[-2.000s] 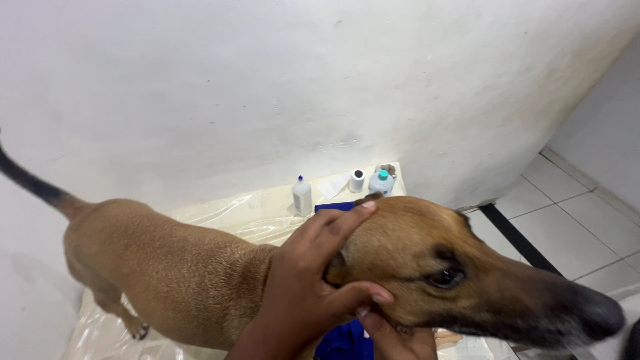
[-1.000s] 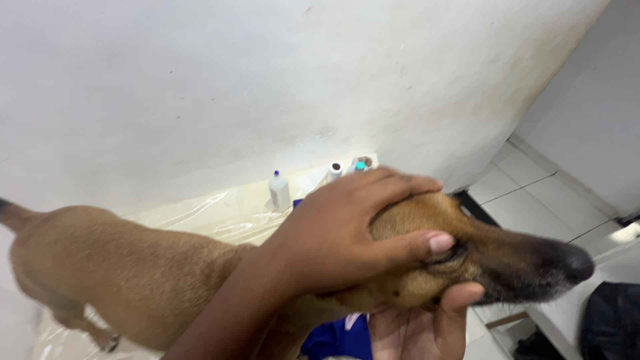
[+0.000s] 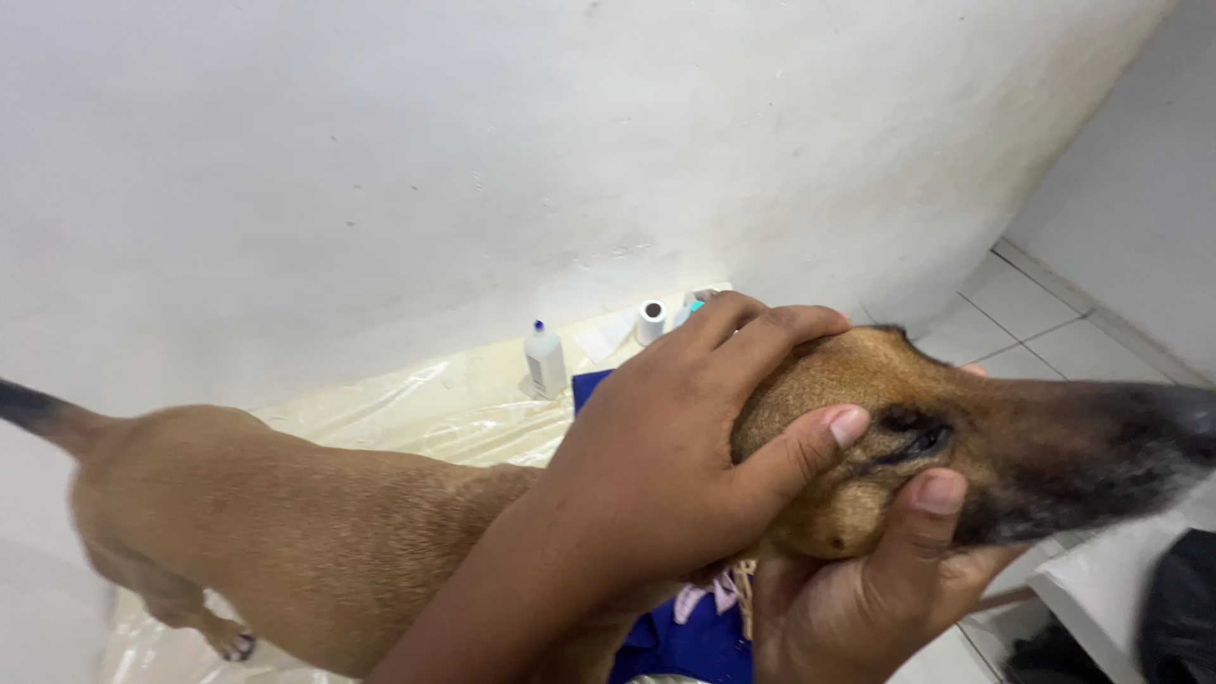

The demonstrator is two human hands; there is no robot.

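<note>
A brown dog (image 3: pixel 313 532) with a dark muzzle stands on a plastic-covered surface, its head to the right and its tail to the far left. Across the top and side of its head lies my left hand (image 3: pixel 674 427), the thumb just behind the eye. My right hand (image 3: pixel 883 579) cups the jaw from below, with its thumb on the cheek under the eye. Between the two thumbs the dog's eye (image 3: pixel 929 441) shows, partly open. Both hands hold the head; the fingers of my right hand are mostly hidden beneath it.
By the white wall (image 3: pixel 427 142) stand a white bottle with a blue tip (image 3: pixel 545 363), a white roll (image 3: pixel 651 323) and a partly hidden container with a teal cap (image 3: pixel 696 307). A blue cloth (image 3: pixel 679 636) lies below the dog. Floor tiles (image 3: pixel 1021 318) and dark items are at right.
My left hand has moved from behind the dog's cheek onto the top and side of its head. The thumbs are now placed above and below the eye, which looks narrower than two seconds ago.
</note>
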